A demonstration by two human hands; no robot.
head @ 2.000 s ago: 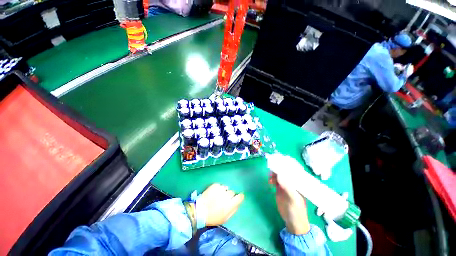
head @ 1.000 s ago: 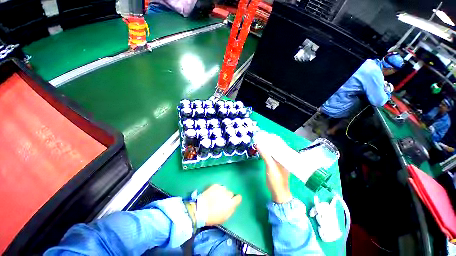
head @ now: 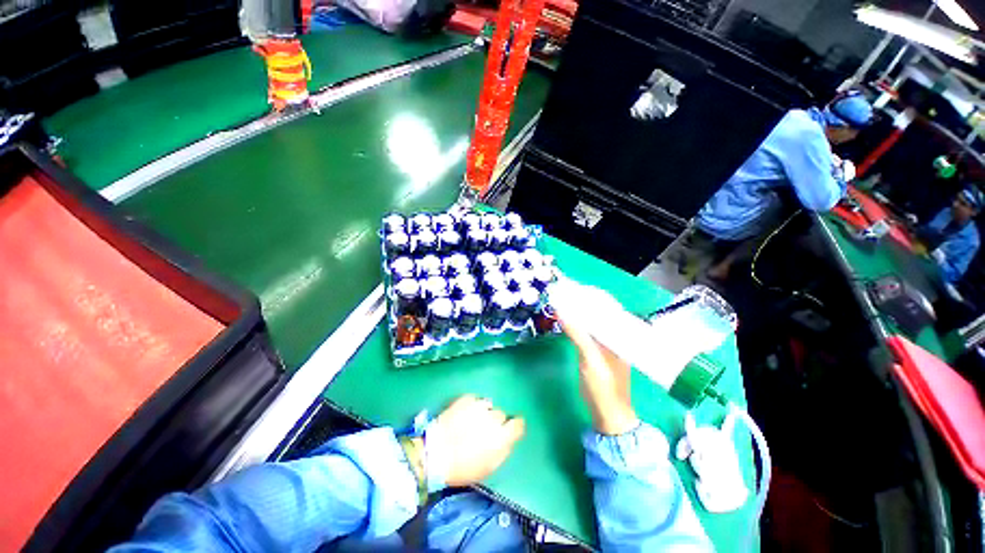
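The circuit board (head: pixel 464 348) lies on the green mat (head: pixel 432 389), crowded with upright capacitors (head: pixel 454 292) with white-silver tops. A copper-brown coil (head: pixel 408 331) sits at its near left corner. My right hand (head: pixel 607 378) holds the white glue syringe (head: pixel 626 335), its front end at the board's right edge; the tip is too blurred to make out. The syringe's green cap (head: pixel 698 380) points to the lower right, with a pale hose (head: pixel 759 443) behind it. My left hand (head: pixel 472 441) rests on the mat in front of the board, fingers curled, with nothing visible in it.
A crumpled clear plastic container (head: pixel 702 319) and a limp white cloth or glove (head: pixel 713 464) lie at the mat's right. A red-lined black tote (head: pixel 97 356) stands left, black totes (head: pixel 648 119) behind. A person in blue (head: pixel 778 173) is at the far right.
My right hand and the syringe have moved left and up, bringing the front end to the board's right edge. My left hand has stayed in place.
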